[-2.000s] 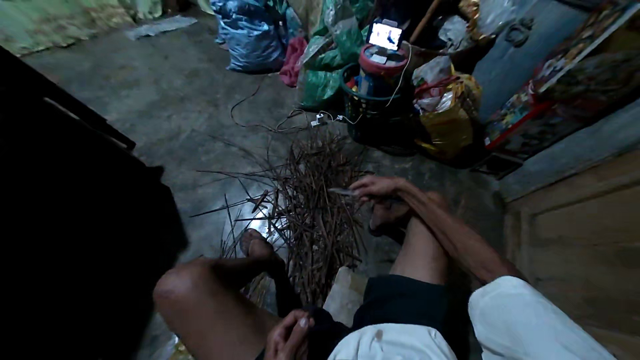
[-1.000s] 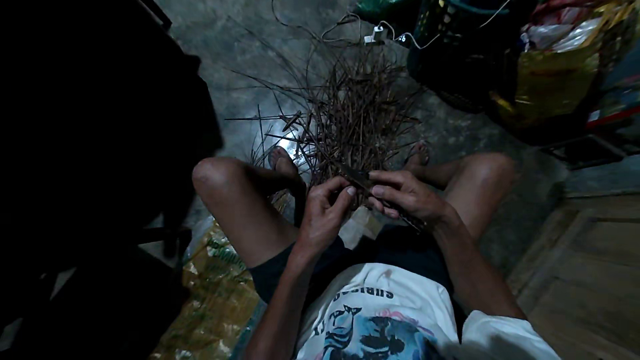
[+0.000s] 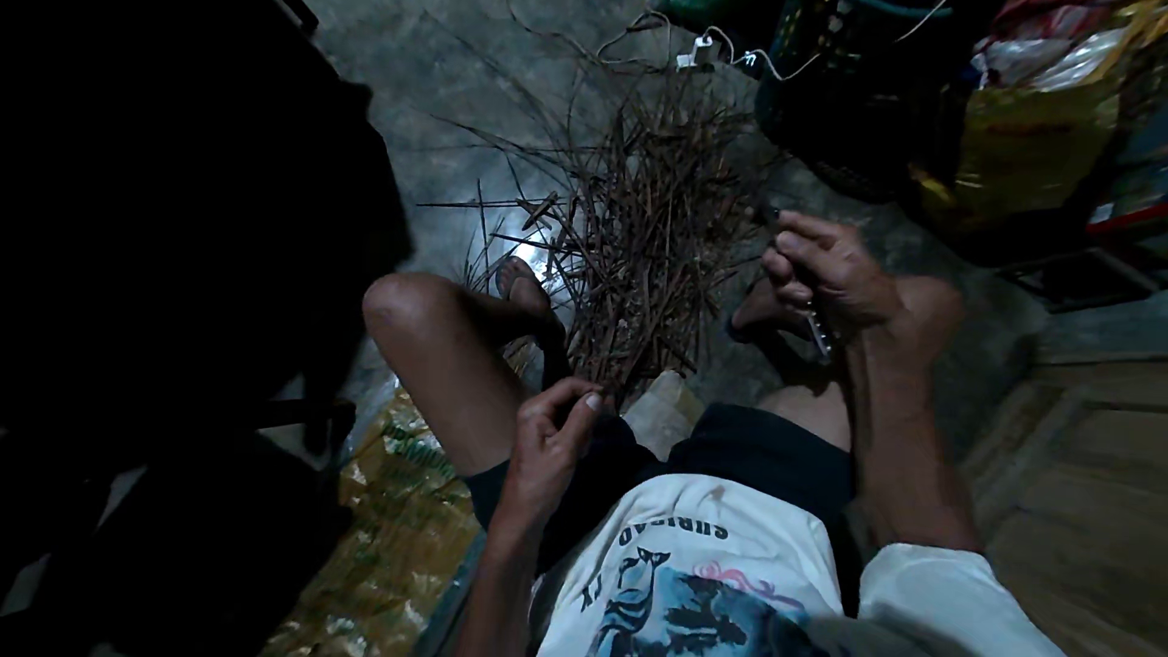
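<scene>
A heap of thin brown sticks or dried stalks [image 3: 639, 228] lies on the floor between my feet. My left hand [image 3: 557, 429] is low over my lap at the heap's near end, thumb and index finger pinched together; whether a small piece is between them is too dark to tell. To the right of the heap, my right hand [image 3: 830, 269] is raised with its fingers curled around a slim tool, perhaps a knife. The tool's shiny metal end [image 3: 819, 336] sticks out below the fist, and a dark tip shows by the index finger.
A white plug on a cord [image 3: 698, 53] lies beyond the heap. Dark baskets [image 3: 849, 100] and a yellow plastic bag [image 3: 1036, 137] stand at the upper right. A wooden panel [image 3: 1086, 484] is at the lower right, a printed sack [image 3: 383, 538] at the lower left. Deep shadow covers the left.
One second ago both hands were together over the near end of the heap. They are now apart, my right hand off to the right and my left hand lower, near my lap.
</scene>
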